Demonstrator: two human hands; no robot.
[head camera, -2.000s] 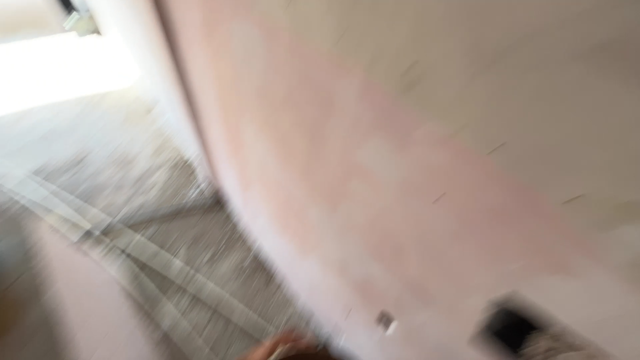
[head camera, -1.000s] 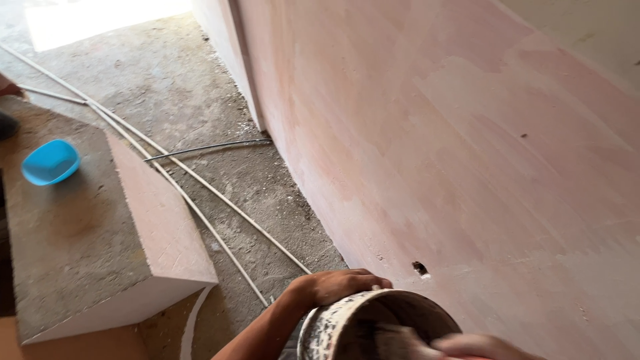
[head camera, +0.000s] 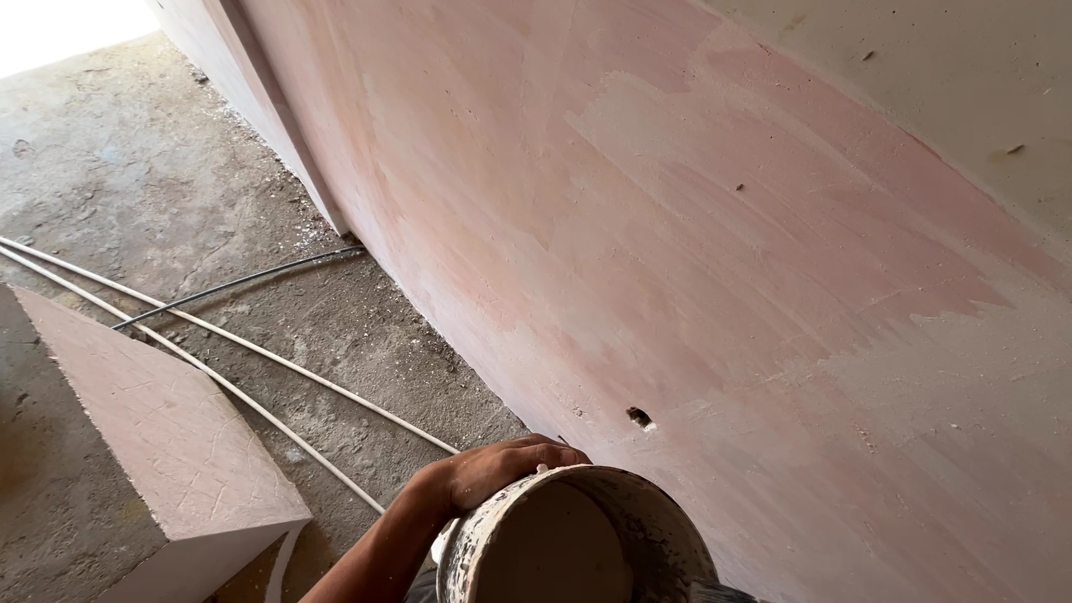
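At the bottom of the head view, my left hand (head camera: 507, 471) lies over the far left side of a splattered bucket (head camera: 494, 521) and holds it at the rim. Inside the bucket is a smooth pale brownish material (head camera: 557, 548). A small dark object, too cut off to name, shows at the bucket's lower right edge. My right hand is out of the frame. Beyond the bucket rises a wall (head camera: 536, 251) with uneven pink and greyish patches and a small hole (head camera: 640, 417) just above the bucket.
Two thin white pipes (head camera: 310, 375) cross the rough concrete floor (head camera: 209, 201) at the left, with a dark cable (head camera: 251, 275) over them. A block with a pinkish side (head camera: 167, 419) stands at lower left. A vertical ridge (head camera: 285, 109) runs down the wall.
My right hand, blurred at the bucket's opening a second ago, has left the view. My left hand stays on the bucket. The view has shifted, and the blue bowl on the block is out of frame.
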